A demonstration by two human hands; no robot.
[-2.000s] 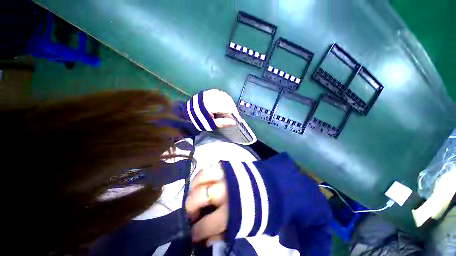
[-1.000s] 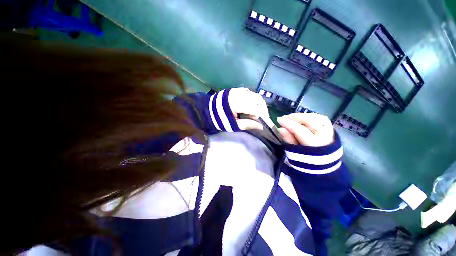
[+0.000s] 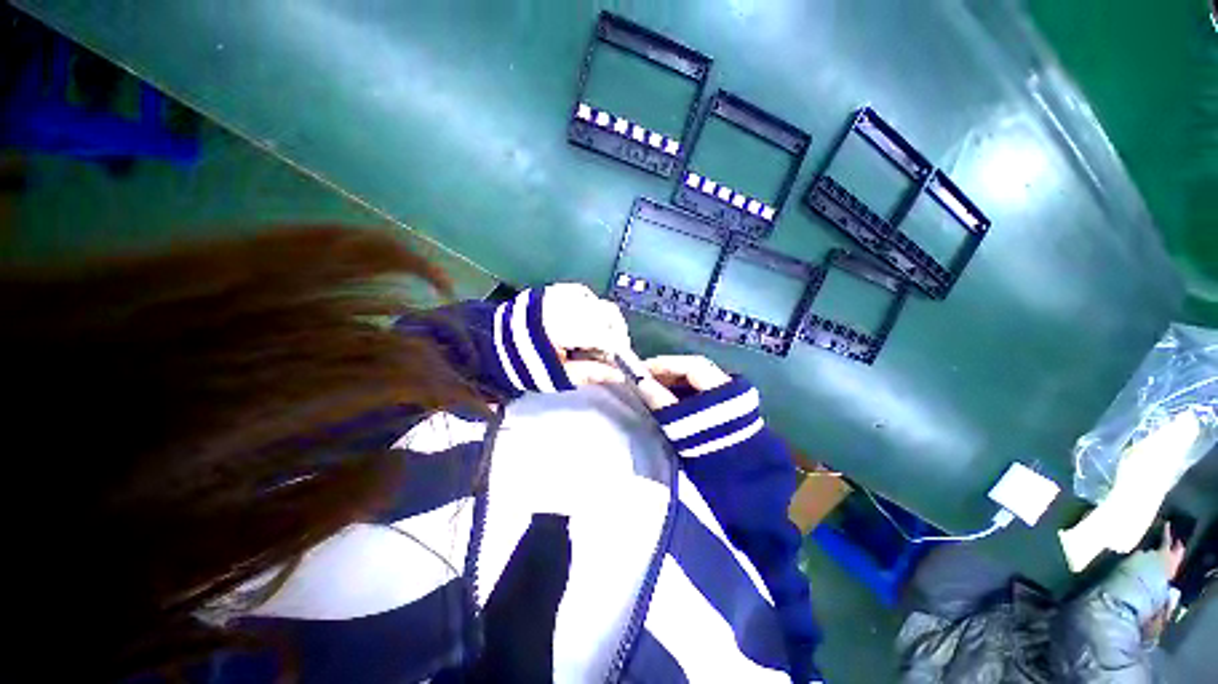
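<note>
My left hand (image 3: 584, 325) is in front of my jacket, closed around a thin pale sheet (image 3: 625, 364) seen nearly edge-on. My right hand (image 3: 685, 380) is close beside it, its fingers bent at the sheet; whether they pinch anything is hidden. Black plastic frames lie on the green bench. The far-left frame (image 3: 621, 134) and its neighbour (image 3: 728, 197) each carry a row of white squares. The frame below them (image 3: 659, 305) has white squares only at its left end. The other frames, such as the lower middle one (image 3: 749, 329), show no white squares.
Two overlapping frames (image 3: 875, 227) lie to the right. A white square block with a cable (image 3: 1025, 493) is at the bench's near edge, beside a clear plastic bag (image 3: 1135, 401) and a white strip (image 3: 1135, 497). Another person's grey sleeve (image 3: 1115, 621) is at lower right. Long hair covers the left.
My right hand has come up from my lap to my left hand and the sheet. The view has shifted. The frames look unchanged.
</note>
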